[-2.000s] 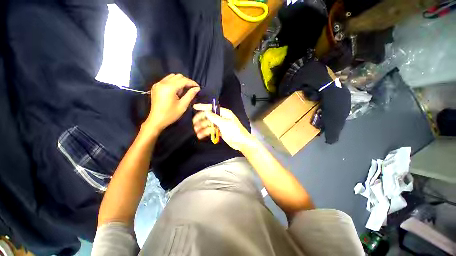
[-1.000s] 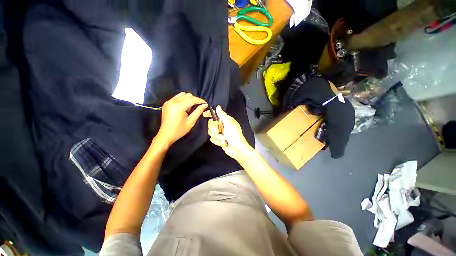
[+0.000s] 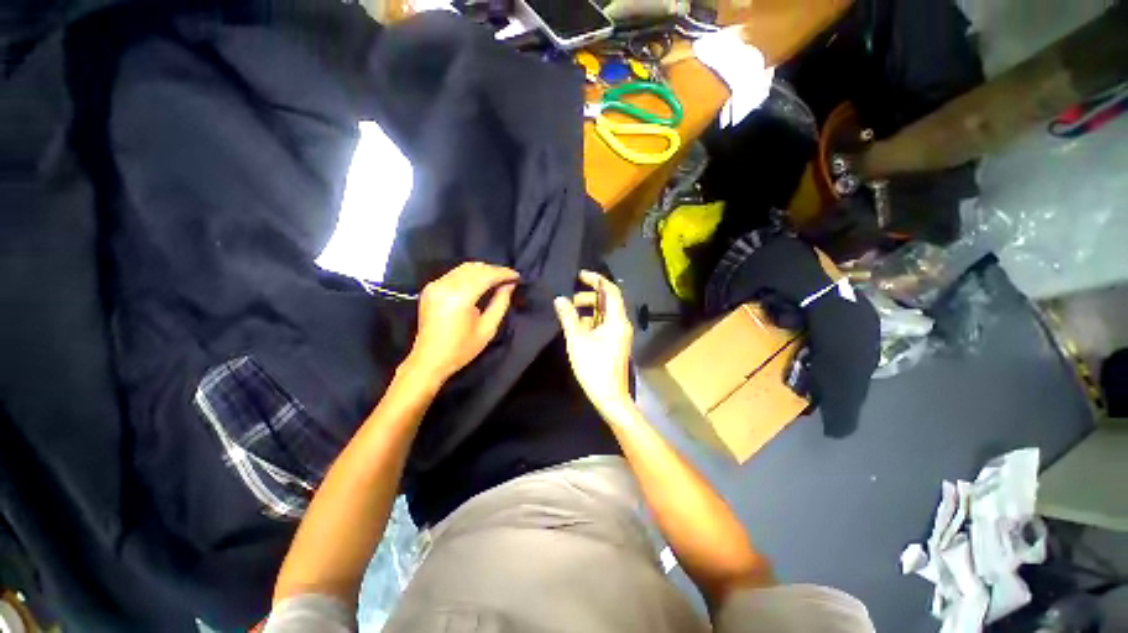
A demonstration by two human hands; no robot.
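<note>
A large dark coat [image 3: 297, 297] covers my lap and the left side. My left hand [image 3: 460, 319] pinches a small fold of it near its right edge. My right hand [image 3: 598, 346] is just to the right, fingers curled around small thread snips [image 3: 600, 304], mostly hidden by the fingers. The two hands are apart. A blank white swing tag [image 3: 369, 208] lies on the coat, its string [image 3: 390, 292] running towards my left hand. A plaid cloth piece [image 3: 257, 414] with white edges shows at the lower left.
Green-and-yellow-handled scissors [image 3: 637, 121] and a smartphone [image 3: 567, 17] lie on the orange-brown table [image 3: 615, 173]. Right of me on the grey floor are a cardboard box [image 3: 730, 377] with dark clothing [image 3: 845, 359] on it, a yellow item [image 3: 688, 244] and crumpled white strips [image 3: 983, 544].
My right hand has moved right, away from my left hand, with the snips turned in its fingers. My left hand keeps its pinch. The view has shifted, showing more of the table.
</note>
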